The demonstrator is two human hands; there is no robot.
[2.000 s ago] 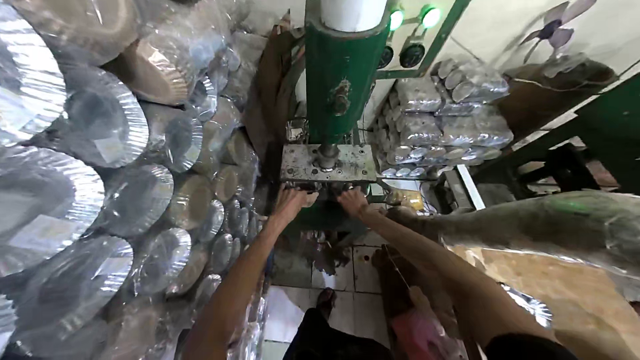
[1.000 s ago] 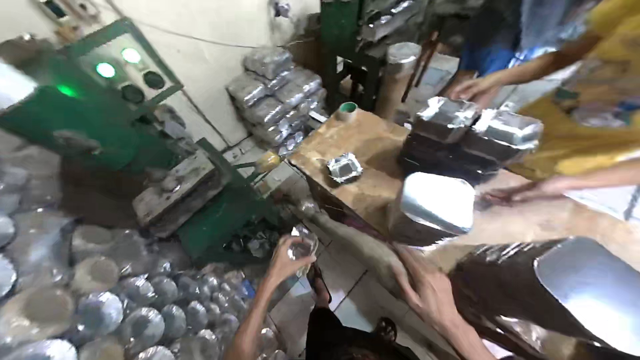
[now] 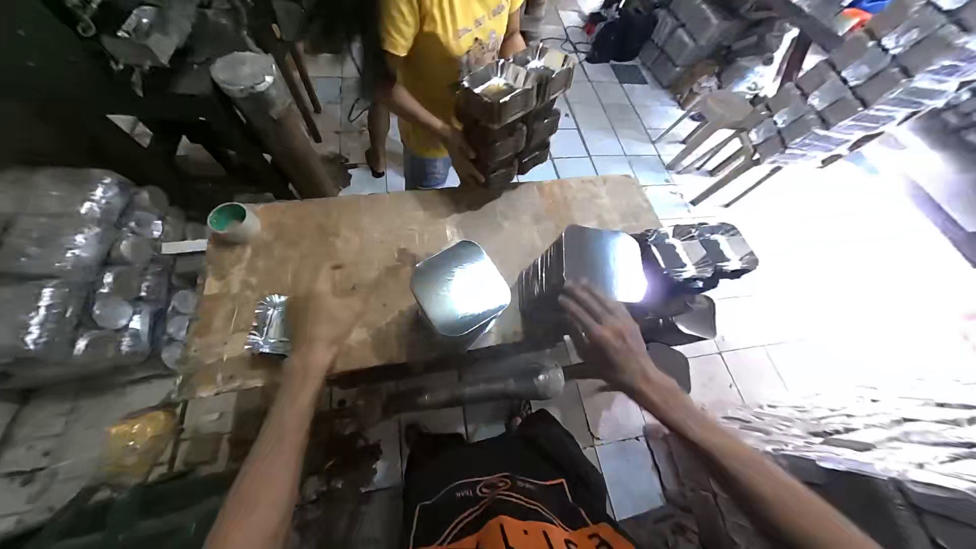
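Note:
On the left part of the wooden table (image 3: 366,236), my left hand (image 3: 324,316) is blurred by motion, so its grip cannot be told. Just left of it lies a small foil tray (image 3: 270,326). My right hand (image 3: 610,335) has its fingers spread at the near side of a tall stack of foil containers (image 3: 602,263), whose top is a bright flat square with rounded corners. Between the two hands stands another foil stack (image 3: 460,288). More foil trays (image 3: 698,252) sit at the table's right end.
Across the table a person in a yellow shirt (image 3: 438,76) holds stacked foil trays (image 3: 507,107). A round tub, green inside (image 3: 229,221), stands at the table's left corner. Wrapped bundles (image 3: 53,252) are piled at left. A horizontal padded bar (image 3: 473,389) runs below the near edge.
The view has swung from the green press to the table. My left hand, which held a small foil piece a second ago, is now over the table's left part. My right hand is beside a foil stack.

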